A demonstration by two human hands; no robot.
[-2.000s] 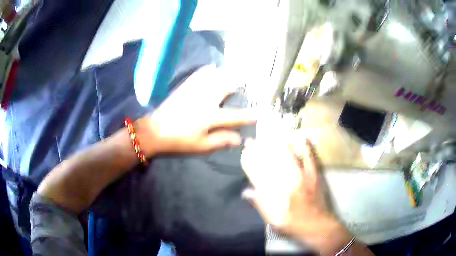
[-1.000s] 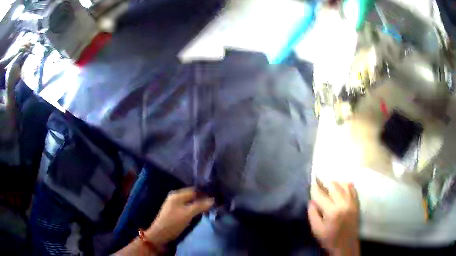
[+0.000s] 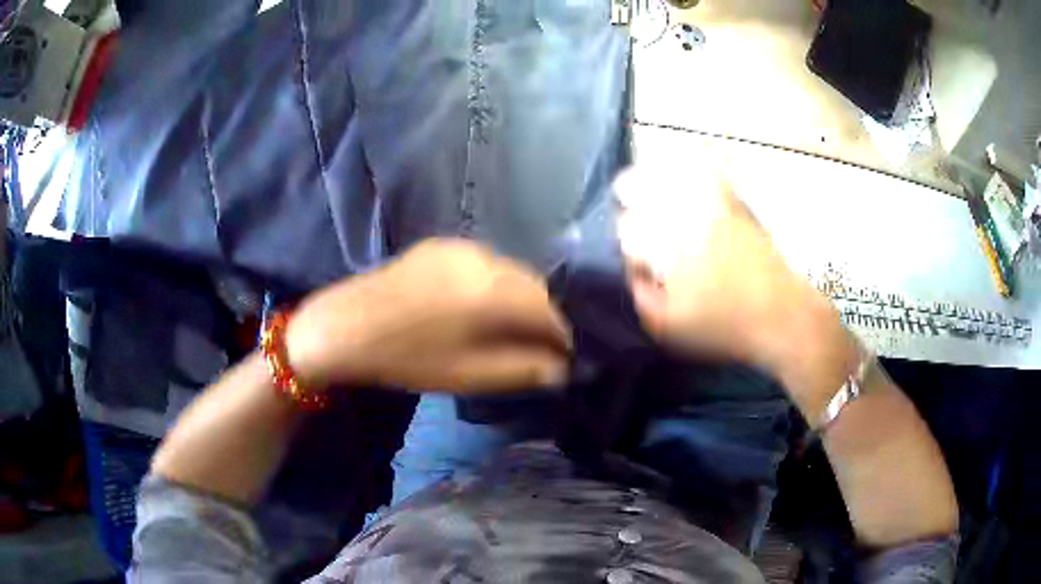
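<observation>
A large dark navy-grey cloth panel (image 3: 411, 137) with several seams lies over the left part of the white table and hangs over its front edge. My left hand (image 3: 440, 319) is at the cloth's near edge, fingers closed on a dark fold above my lap. My right hand (image 3: 708, 262), blurred, grips the same dark bunched cloth just right of it. The fingertips of both hands are partly hidden by the blur and the cloth.
A black smartphone (image 3: 870, 51) lies on the machine bed at the upper right. Yellow-green handled snips (image 3: 991, 245) lie on the table's right side. A printed ruler scale (image 3: 930, 317) runs along the front edge. A blue crate (image 3: 114, 485) stands below left.
The view has shifted down toward my lap. My hands have come together at the cloth's near edge. My right hand has left the white table surface and taken hold of the cloth.
</observation>
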